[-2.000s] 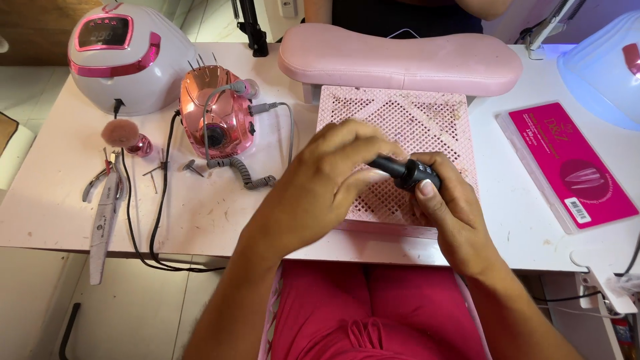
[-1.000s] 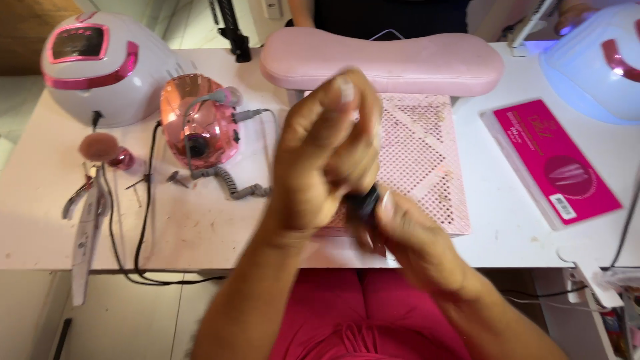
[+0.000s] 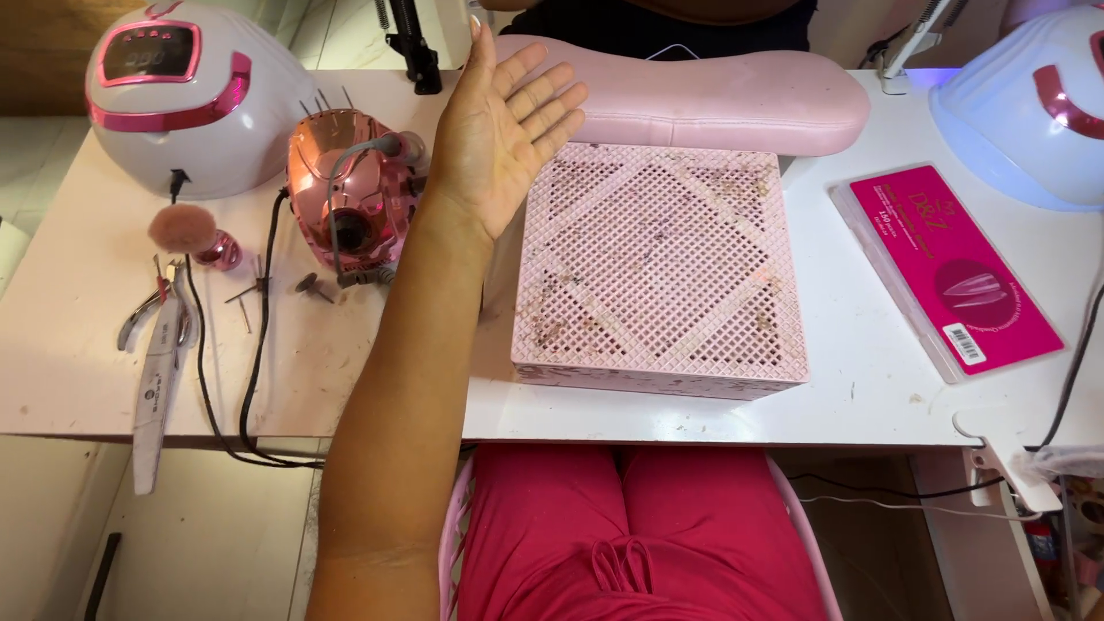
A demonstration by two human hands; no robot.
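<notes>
My left hand (image 3: pixel 509 129) is raised palm up with its fingers apart and holds nothing. It appears over the left end of the pink padded armrest (image 3: pixel 733 99) and the upper left corner of the pink perforated dust collector (image 3: pixel 660 267). Left of my forearm stands a shiny rose-coloured nail drill unit (image 3: pixel 345 185) with a coiled cord. My right hand is out of view. No black bottle-like object shows now. To the right lies a flat pink box of nail tips (image 3: pixel 957 267) in a clear case.
White nail lamps stand at the left (image 3: pixel 194 112) and right (image 3: pixel 1018 112). A fluffy brush (image 3: pixel 183 228), nippers (image 3: pixel 138 319), a nail file (image 3: pixel 155 397), drill bits (image 3: pixel 315 286) and black cables (image 3: pixel 259 379) lie at the left. Another person sits beyond the armrest.
Both hands were together around a small black bottle-like object over the dust collector. They have parted: my left hand is now open farther forward, and my right hand and the object have left view.
</notes>
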